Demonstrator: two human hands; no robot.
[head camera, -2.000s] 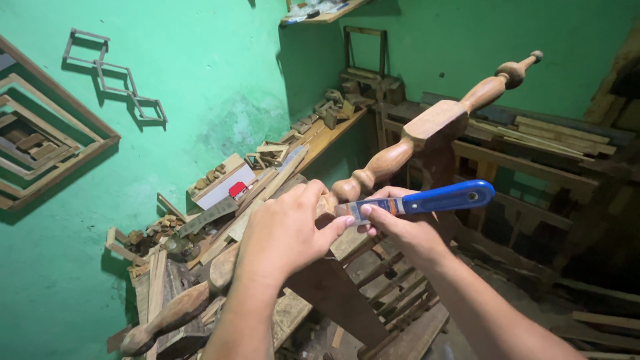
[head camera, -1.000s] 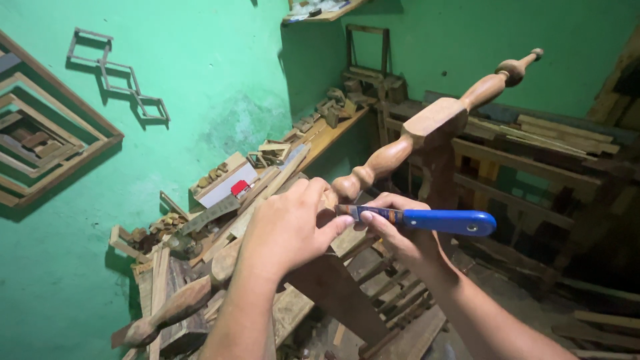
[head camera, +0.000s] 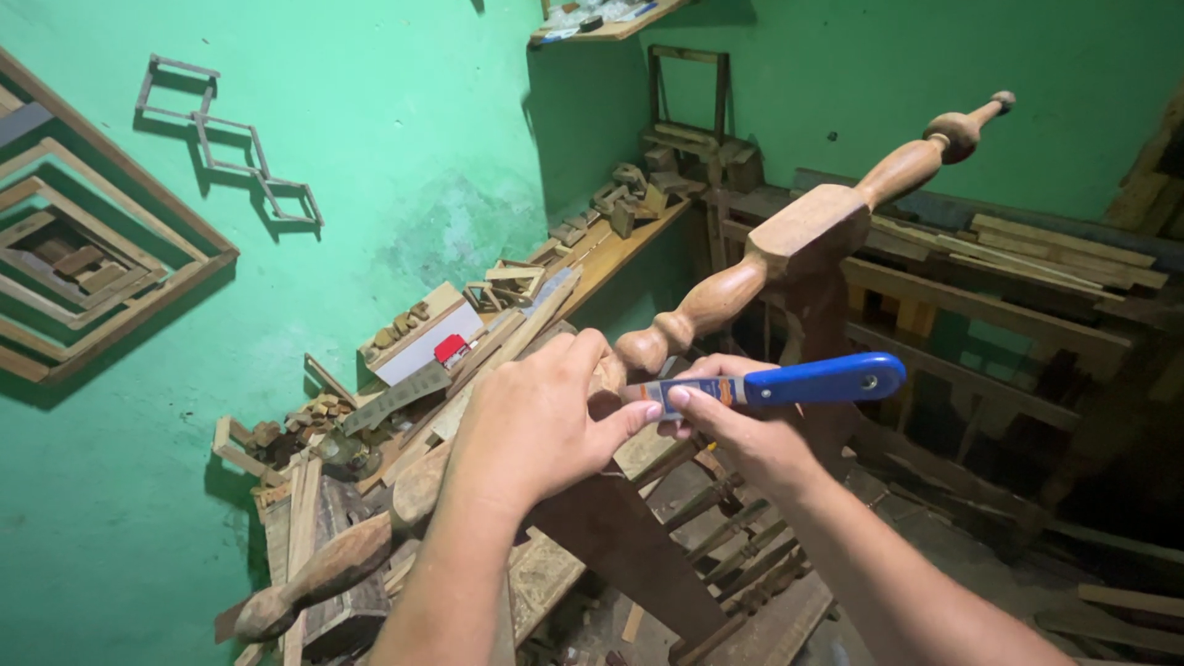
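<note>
A long turned wooden spindle post (head camera: 721, 294) runs diagonally from the lower left to the upper right, with a squared block in its upper half. My left hand (head camera: 546, 416) is wrapped over its middle, the thumb reaching to the tool's blade. My right hand (head camera: 740, 425) grips a blue-handled putty knife (head camera: 819, 379) by its metal blade, which bears a label. The blade end lies against the post beside my left thumb; its very edge is hard to see. The handle points right, away from the post.
Wood offcuts (head camera: 624, 199) line a narrow wooden bench (head camera: 629, 250) along the wall. A handsaw blade (head camera: 398, 398) and a red object (head camera: 451, 349) lie left of my hands. Nested wooden frames (head camera: 199, 268) hang at left. Stacked boards (head camera: 1064, 250) rest at right, with more turned spindles (head camera: 731, 546) below.
The putty knife has tilted in my right hand: its handle showed edge-on a second ago and now shows more of its flat side. My left hand has stayed on the post.
</note>
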